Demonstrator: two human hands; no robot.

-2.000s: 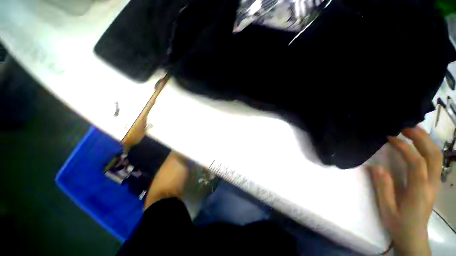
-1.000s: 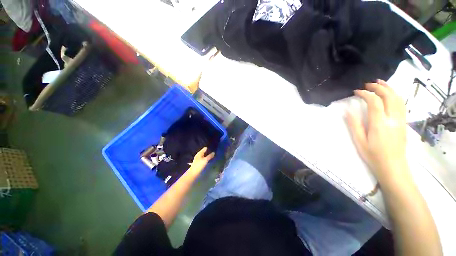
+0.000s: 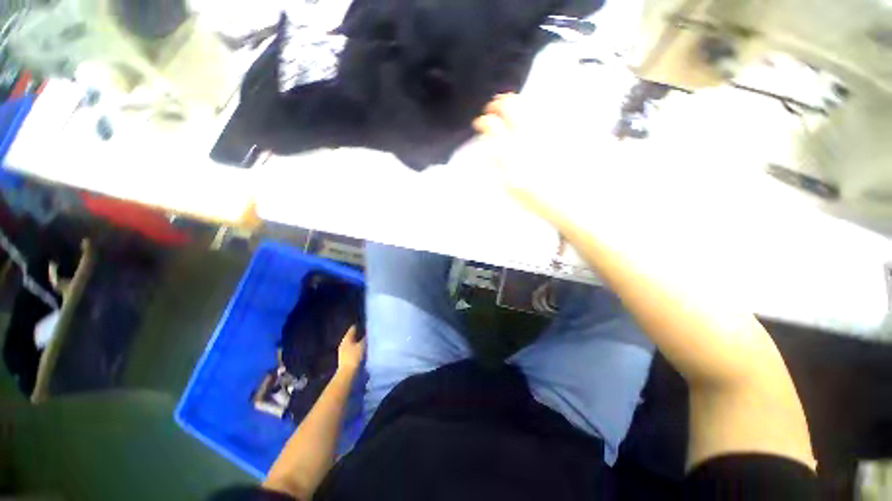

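Observation:
A black garment (image 3: 421, 73) with a black-and-white patterned patch (image 3: 311, 59) lies heaped on the white table. My right hand (image 3: 501, 122) is at the garment's right lower edge, small and blurred; whether it grips the cloth cannot be told. My left hand (image 3: 351, 350) is down in the blue bin (image 3: 220, 338), at the right edge of the black garments (image 3: 318, 323) there. Its fingers are partly hidden against the dark cloth, so a grip cannot be told. Small white and tan pieces show on the garments in the bin.
The white table edge (image 3: 411, 245) runs across above my knees. Blurred pale machine parts (image 3: 714, 49) stand at the upper right, with a dark slim item (image 3: 802, 181) on the table. Another container with dark cloth (image 3: 61, 323) is at the far left, below a red item (image 3: 132, 217).
The view has swung right, showing more of the table and machine. My left hand remains in the blue bin, and my right hand remains by the garment's edge on the table.

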